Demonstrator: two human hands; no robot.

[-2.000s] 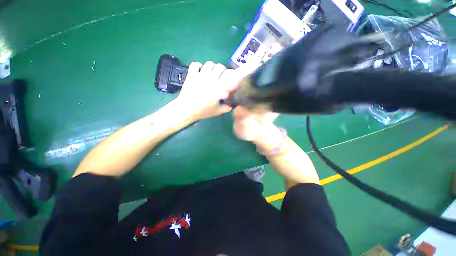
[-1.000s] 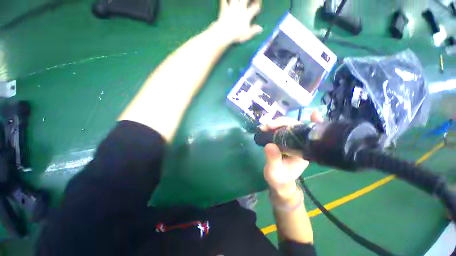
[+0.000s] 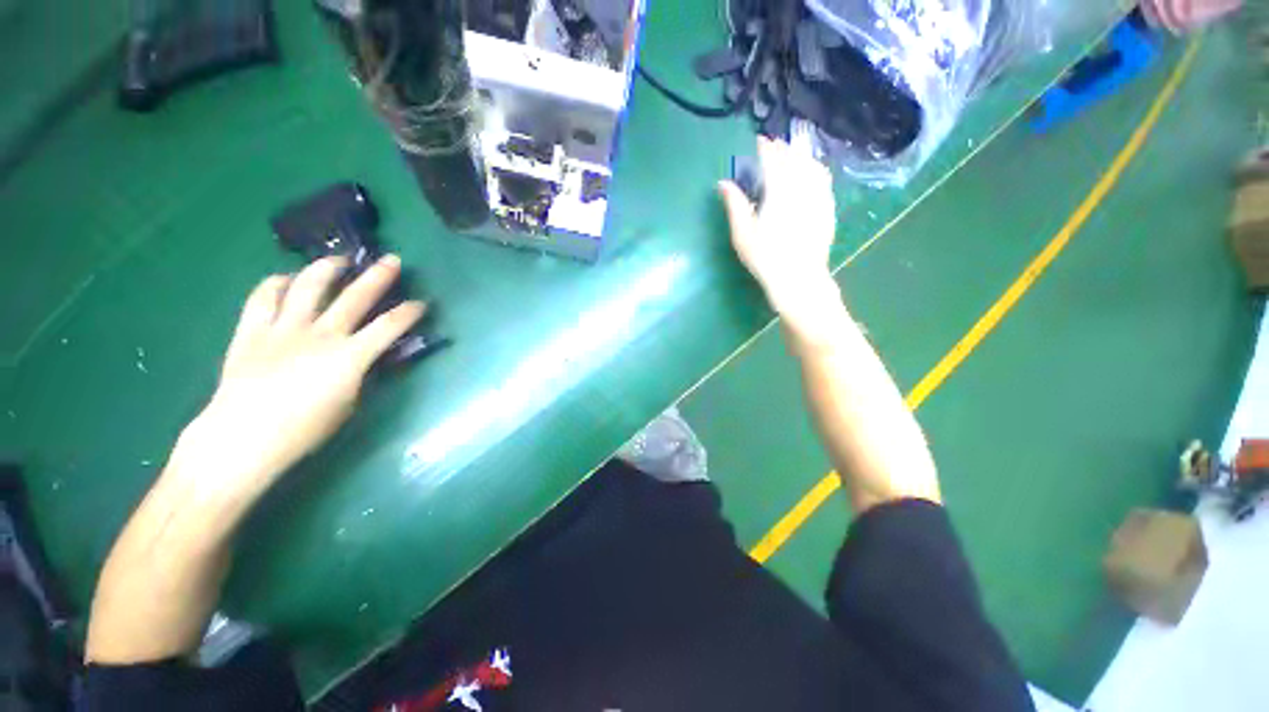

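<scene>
My left hand [image 3: 299, 348] lies over a black plastic housing [image 3: 329, 220] on the green bench, its fingers on the lower part; the palm side is hidden. My right hand [image 3: 791, 230] is at the mouth of the clear plastic bag [image 3: 912, 70], with a small black part [image 3: 747, 175] between thumb and fingers. More black parts [image 3: 779, 63] spill from the bag beside it. The electric screwdriver [image 3: 425, 104] hangs upright, let go, in front of the white screw feeder [image 3: 557, 104].
Another black housing [image 3: 202, 49] lies at the upper left. Dark housings [image 3: 28, 584] sit at the lower left edge. A blue object [image 3: 1099, 81] is at the bench's far right edge. A cardboard box [image 3: 1158, 565] stands at the lower right.
My right hand has let go of the screwdriver and moved to the bag. My left hand has come back from the far side onto a housing. The view has turned and shifted.
</scene>
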